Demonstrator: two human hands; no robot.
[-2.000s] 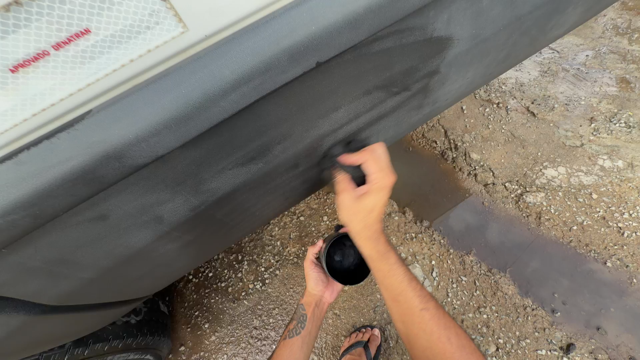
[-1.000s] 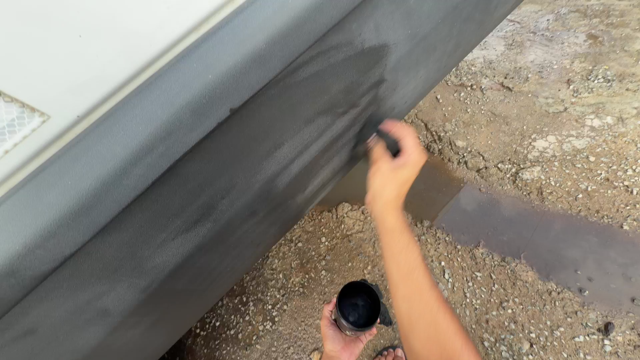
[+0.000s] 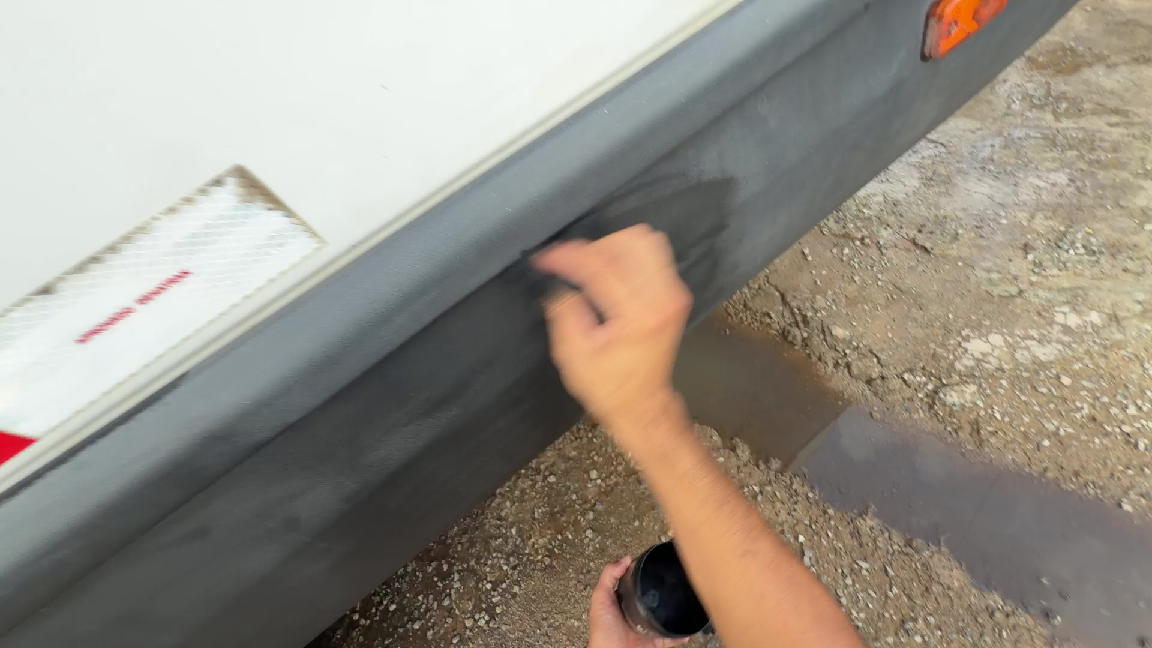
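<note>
My right hand [image 3: 621, 315], blurred by motion, grips a small dark applicator [image 3: 562, 286] against the grey lower side panel [image 3: 405, 396] of a vehicle, near the crease below the rounded ledge. The applicator is mostly hidden by my fingers, so its kind cannot be told. Around it the panel looks darker, with a curved edge to that dark patch [image 3: 706, 211] on the right. At the bottom, my left hand [image 3: 612, 607] holds a black cup-like container [image 3: 664, 589] with its mouth facing up. My right forearm covers part of its rim.
Above the panel is the white vehicle body [image 3: 378, 99] with a reflective sticker [image 3: 162, 297] bearing writing. An orange side marker light [image 3: 958, 22] sits at the upper right. Below lie gravelly ground [image 3: 1008, 333] and a puddle [image 3: 972, 531].
My right hand has moved left and up along the panel, from near its lower edge to the crease under the ledge. The view has shifted, bringing the orange light into sight.
</note>
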